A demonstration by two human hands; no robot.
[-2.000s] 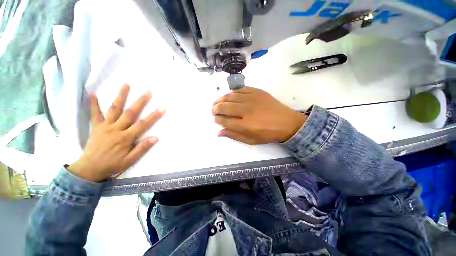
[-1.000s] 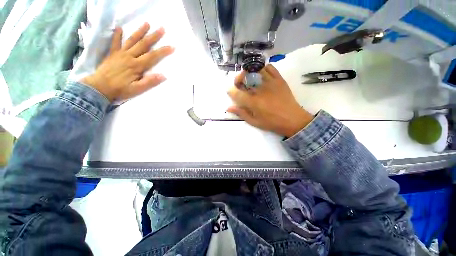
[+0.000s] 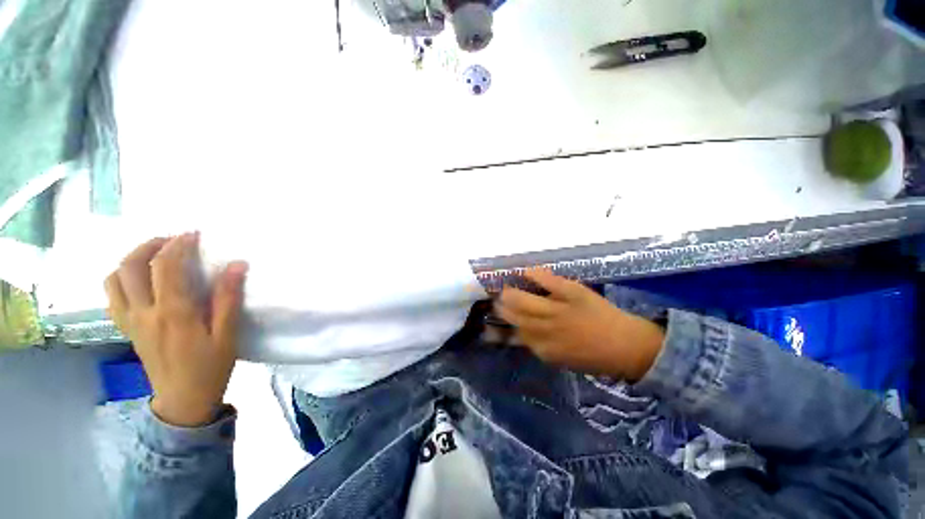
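A bright white fabric piece [image 3: 335,304] lies over the table and hangs over its front edge towards my lap. It blends into the white tabletop. My left hand [image 3: 178,304] is at its front left part, fingers bent and thumb apart, with cloth bunched between them. My right hand [image 3: 568,322] is at the table's front edge, its bent fingertips at the cloth's right corner; whether they pinch it is unclear. The sewing machine's needle area [image 3: 469,25] is cut off by the top edge, above and away from both hands.
Black thread snips [image 3: 649,49] lie right of the needle area. A green round object [image 3: 859,151] sits at the right table end. Grey-green fabric [image 3: 41,112] is heaped at left. A measuring strip [image 3: 649,258] runs along the front edge; a blue crate [image 3: 842,324] is below right.
Both hands have moved from the tabletop near the machine to the front edge. White cloth now hangs over that edge. The view has shifted, so the machine sits higher and is mostly cut off.
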